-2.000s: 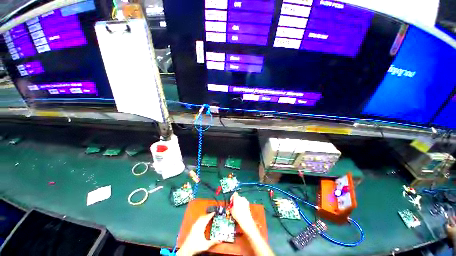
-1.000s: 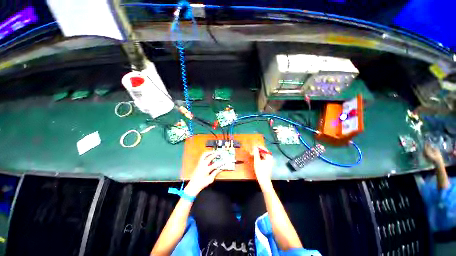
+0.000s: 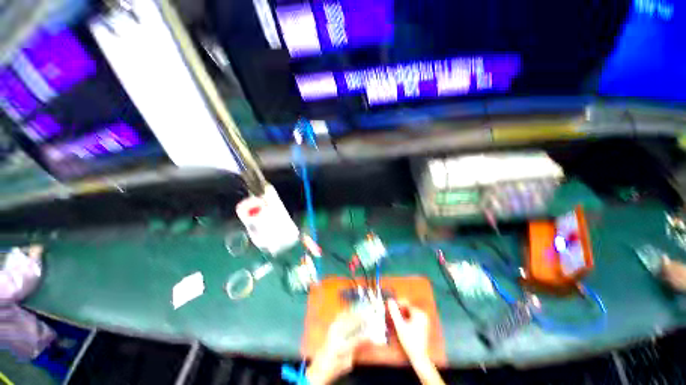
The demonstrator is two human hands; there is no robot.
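The view is blurred by motion. A pale circuit board (image 3: 376, 323) lies on the orange-brown fixture base (image 3: 320, 312), against the black connector block (image 3: 352, 294) at the back. My left hand (image 3: 342, 334) is at the board's left side, its fingers on or over the edge; a blue band shows near my wrist. My right hand (image 3: 411, 322) is just right of the board, with a small red thing (image 3: 405, 311) at its fingers, likely the pen-like tool. Whether its tip touches the board cannot be told.
Other boards (image 3: 370, 250) lie behind and beside the fixture. The orange test box (image 3: 543, 252), remote control (image 3: 508, 323) and blue cable are at right, the oscilloscope (image 3: 489, 184) behind. A white container (image 3: 268, 220) stands left. Other people's hands (image 3: 673, 274) show at both edges.
The view has tilted up, so the screens show again and my forearms are mostly cut off. My right hand has moved closer to the board. A person has appeared at the left edge.
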